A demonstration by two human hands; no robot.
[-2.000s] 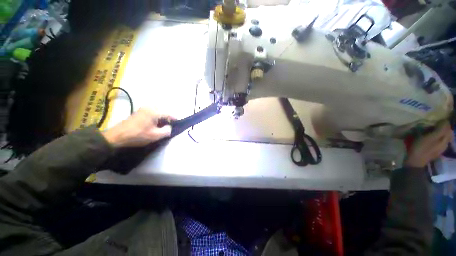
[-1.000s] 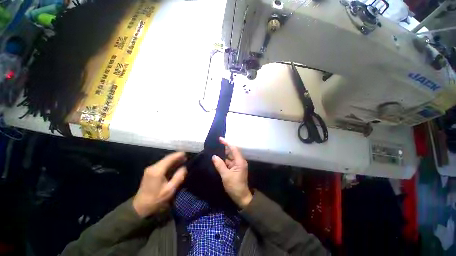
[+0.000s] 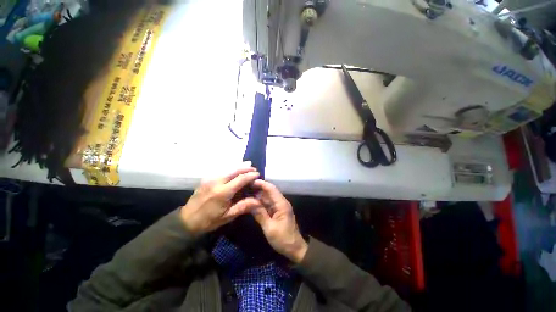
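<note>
A black fabric piece (image 3: 258, 131) runs from under the needle and presser foot (image 3: 267, 79) of the white sewing machine (image 3: 353, 36) toward me, over the table's front edge. My left hand (image 3: 213, 204) and my right hand (image 3: 277, 222) meet at the front edge, fingertips pinching the fabric's near part. The fabric below my fingers is dark against the dark background, so its end cannot be made out.
Black shears (image 3: 368, 122) lie right of the needle on the white table (image 3: 201, 161). A shaggy dark heap (image 3: 55, 91) and yellow printed tape (image 3: 125, 91) are at the left. Spools (image 3: 33, 41) stand far left. A red frame (image 3: 413, 244) is below the table.
First my left hand was on the fabric left of the needle and my right at the machine's right end. Both came to the front edge. Since the last frame they have closed together on the fabric.
</note>
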